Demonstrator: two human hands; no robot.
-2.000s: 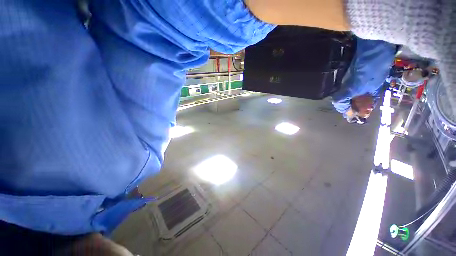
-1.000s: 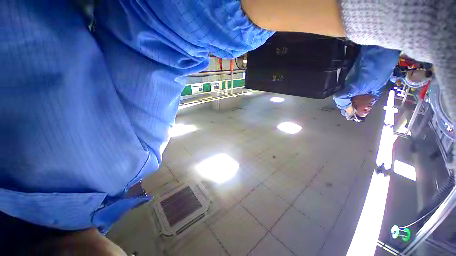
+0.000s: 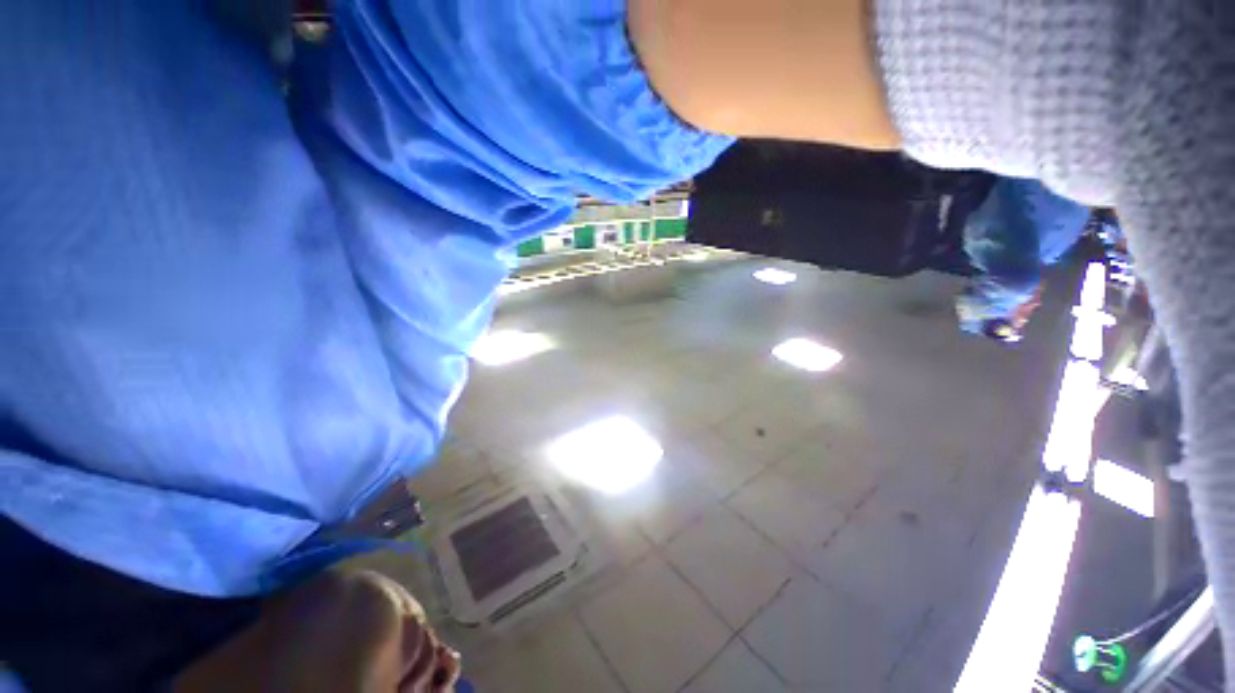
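The view is upside down and shows no work piece in a hand. A gloved hand in grey-white knit (image 3: 1084, 108) is very close to the lens at the top right, cut off by the edge. Its fingers and anything in them are hidden, and I cannot tell which hand it is. A bare wrist (image 3: 772, 68) joins it to a blue smock sleeve (image 3: 542, 95). The blue smock (image 3: 203, 298) fills the left side. Part of a head (image 3: 339, 630) shows at the bottom left. No second hand is seen.
Black stacking bins (image 3: 826, 210) are at the top centre. Another person in a blue smock (image 3: 1016, 230) is beside them. The ceiling (image 3: 813, 460) has bright light panels and a square vent (image 3: 504, 548). A long light strip (image 3: 1036, 569) and a green round object (image 3: 1100, 658) are at the right.
The view has shifted slightly. The glove now covers more of the right edge, more of the head shows at the bottom left, and the bins and other person are covered more.
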